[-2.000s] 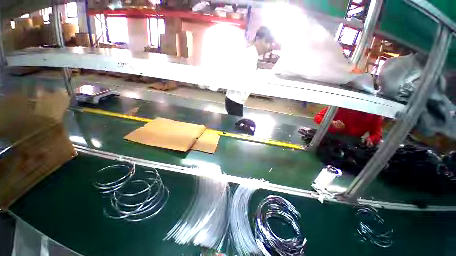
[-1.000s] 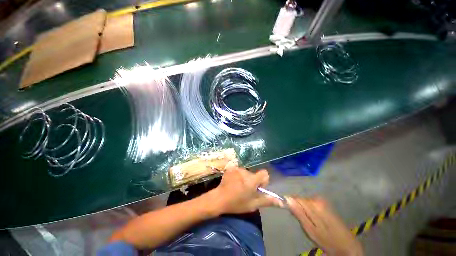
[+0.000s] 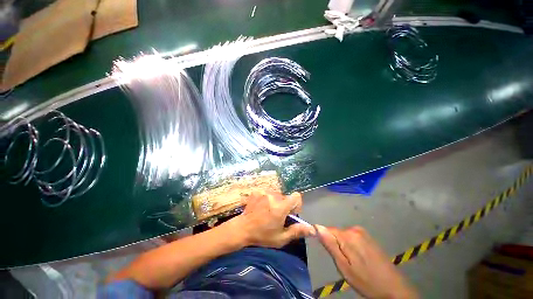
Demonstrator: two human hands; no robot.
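Note:
A thin pale strip (image 3: 301,221) runs between my two bare hands just off the bench's front edge. My left hand (image 3: 269,219) is closed on it, against the right end of the yellow-tan wooden block (image 3: 236,194). My right hand (image 3: 350,251) pinches the strip further right, below the bench edge. Crinkled clear film (image 3: 228,172) lies around the block. Beyond it are two bundles of clear thin strips (image 3: 175,125) and a thick open ring of shiny dark-silver strips (image 3: 255,117). The strip's far end is hidden by my left hand.
Loose silver loops (image 3: 71,169) lie at the left, and a small coil (image 3: 403,65) at the far right. Cardboard sheets (image 3: 64,41) and a white cloth (image 3: 343,22) are at the back. A blue bin (image 3: 359,182) is under the bench. Yellow-black tape (image 3: 450,229) marks the floor.
The view first tilted down to the bench, bringing both hands and the block into view. Since one second ago, my right hand has moved slightly left and down; both hands still hold the strip.

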